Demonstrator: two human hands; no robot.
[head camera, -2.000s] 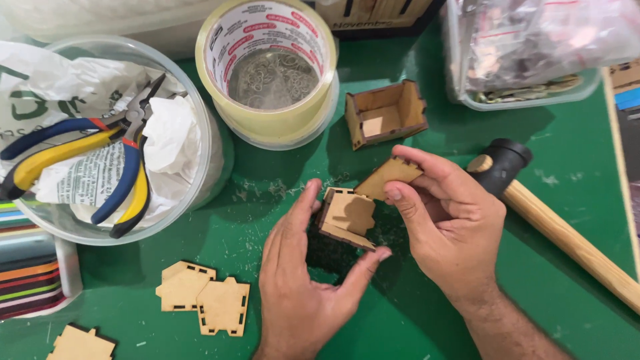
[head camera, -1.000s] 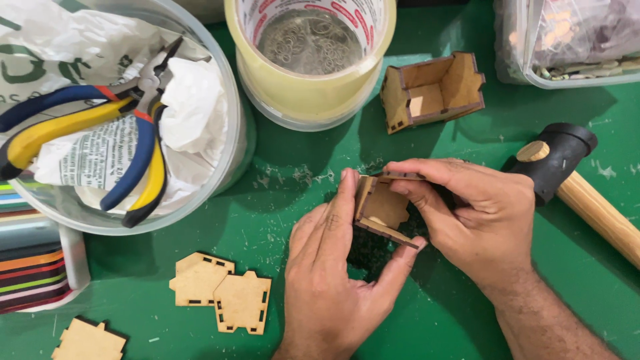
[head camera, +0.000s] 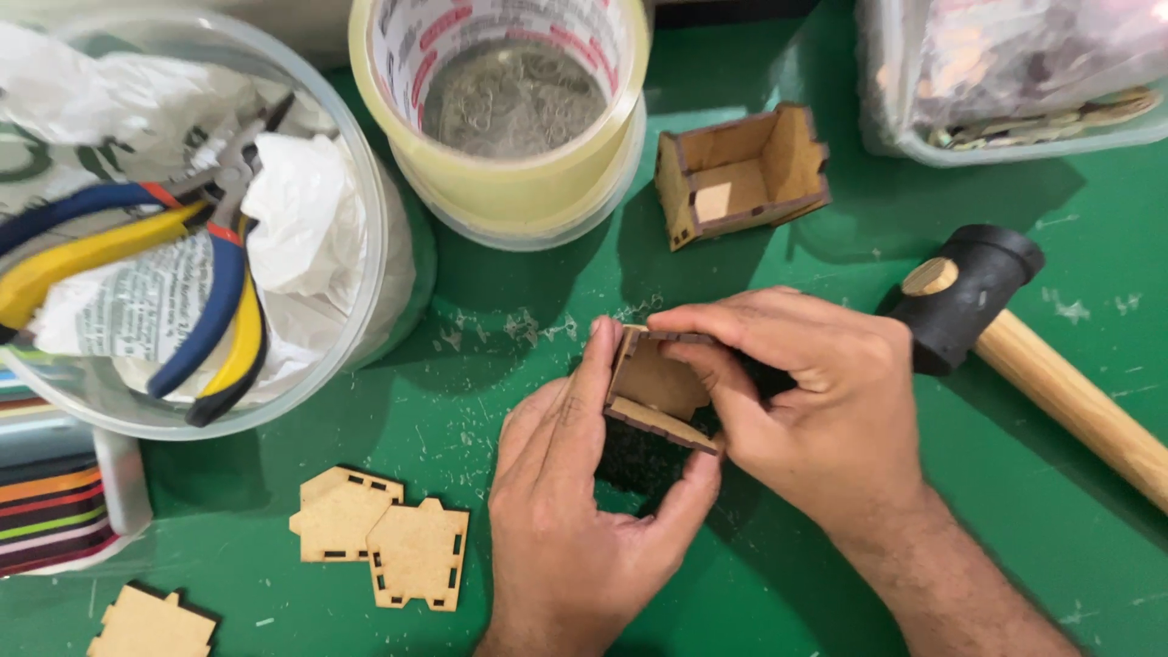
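Observation:
A small, partly assembled box of thin laser-cut wood panels (head camera: 662, 379) is held between both hands near the middle of the view. My left hand (head camera: 584, 511) grips it from the left and below, fingers along its left panel and thumb at the lower right corner. My right hand (head camera: 803, 383) pinches the panel along its upper edge between thumb and index finger. A second small wooden box (head camera: 744, 173), open at the top, stands above the hands. Two slotted wooden panels (head camera: 420, 557) overlap at lower left, and another panel (head camera: 153, 625) lies at the bottom edge.
A rubber mallet (head camera: 972, 297) lies at the right. Clear tape rolls (head camera: 511, 196) surround small metal rings (head camera: 511, 100). A plastic tub (head camera: 365, 301) at left holds pliers (head camera: 233, 173) and bags. A plastic container (head camera: 1031, 151) stands upper right, a tray of coloured strips (head camera: 132, 484) at left.
My right hand has brought the loose panel against the upper edge of the held box; two seconds ago it was tilted above the box's right side. The view has shifted closer.

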